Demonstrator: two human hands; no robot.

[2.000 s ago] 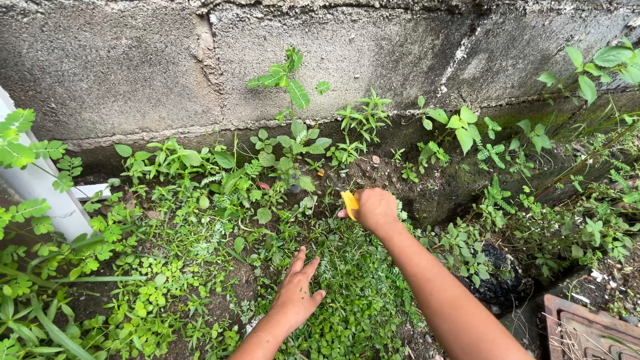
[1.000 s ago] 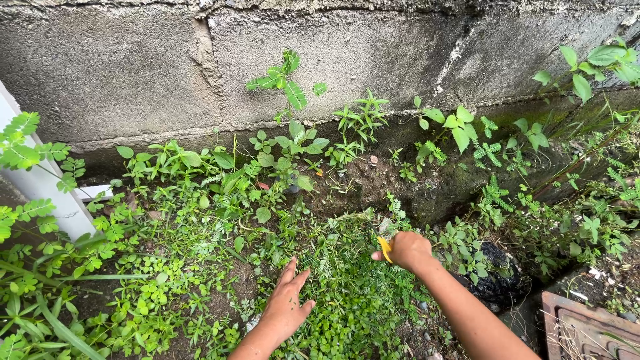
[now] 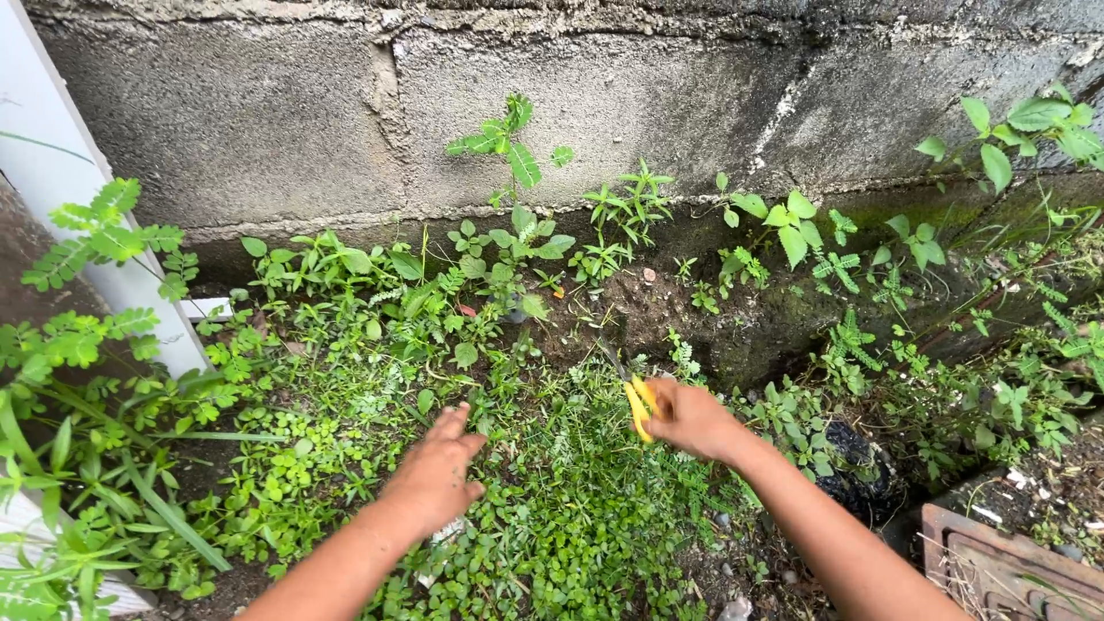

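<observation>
My right hand (image 3: 694,420) is closed around the yellow handles of a pair of scissors (image 3: 639,409). The dark metal blades point up and left, over the edge of the weeds beside a patch of bare soil (image 3: 638,315). Left of it, my left hand (image 3: 438,470) hovers palm down over low green weeds (image 3: 535,526), fingers spread, holding nothing. Cut or loose bits of green lie among the weeds between the hands. Small leafy plants (image 3: 513,250) grow along the foot of the wall.
A concrete block wall (image 3: 552,95) runs across the back. At the left stands a white post (image 3: 95,181) with leafy stems before it. To the right are a mossy ledge, a dark gap with black plastic (image 3: 854,474), and a rusty brown slab (image 3: 1018,561).
From two seconds ago, my right hand with the scissors has moved right and toward me, away from the bare soil. My left hand stays in about the same place.
</observation>
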